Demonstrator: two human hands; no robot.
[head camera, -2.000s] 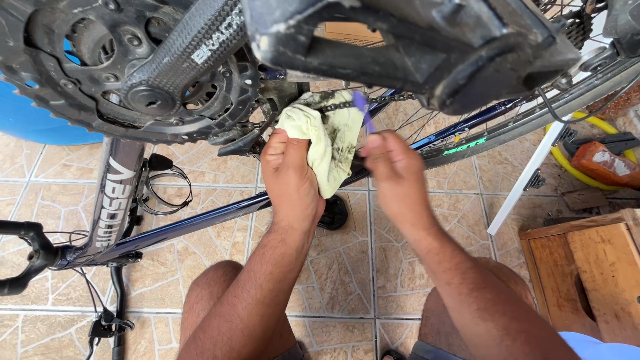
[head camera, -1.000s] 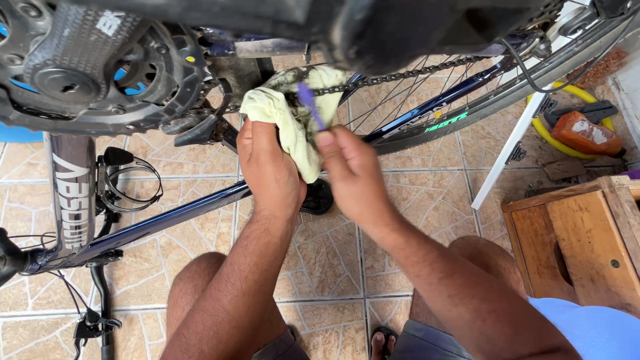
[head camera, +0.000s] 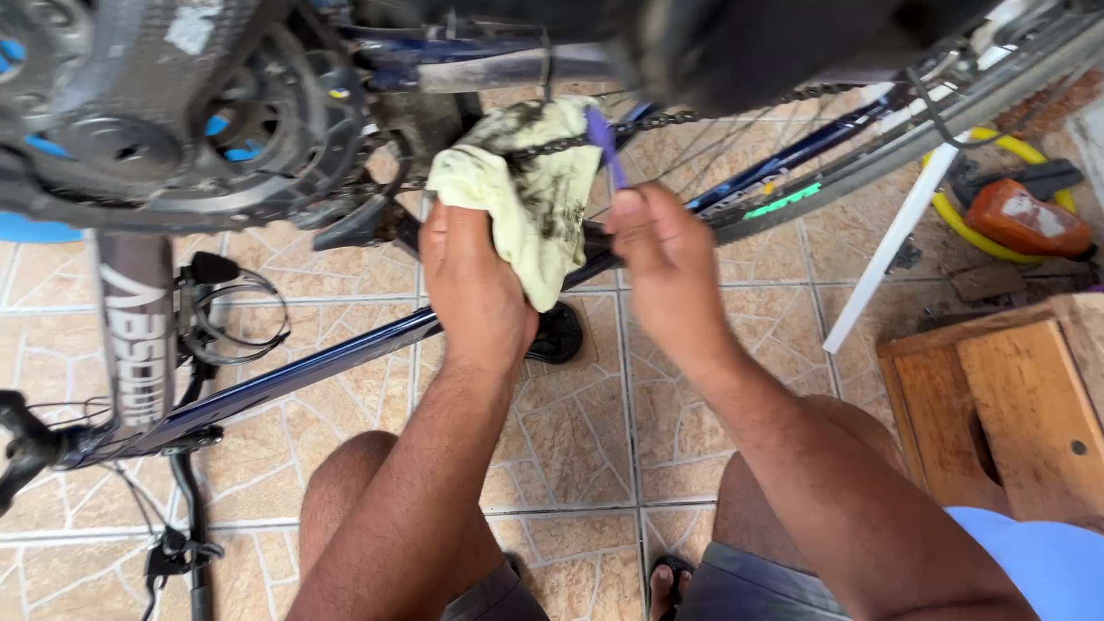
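Observation:
My left hand (head camera: 474, 285) grips a pale yellow cloth (head camera: 543, 259) stained with black grease. The cloth lies behind and under a stretch of the bicycle chain (head camera: 673, 119). In my right hand (head camera: 660, 250) is a small purple brush (head camera: 606, 142), probably a toothbrush; its head is at the chain by the cloth's right edge, its bristles not clearly visible. Left of the cloth are the chainrings (head camera: 285, 129) and the crank arm (head camera: 147, 103). A blurred dark part of the bicycle covers the top of the view.
The blue frame tube (head camera: 345, 354) crosses below my left hand. The rear tyre (head camera: 828, 190) runs to the upper right. At right are a white bar (head camera: 893, 250), a yellow hose (head camera: 949, 207), an orange object (head camera: 1026, 220) and a wooden box (head camera: 1026, 397). Handlebar parts (head camera: 185, 483) lie lower left.
The view has shifted somewhat. Both hands stay by the chain with the cloth and the brush. The brush's tilt has changed a little, and more of the stained cloth shows than one second ago.

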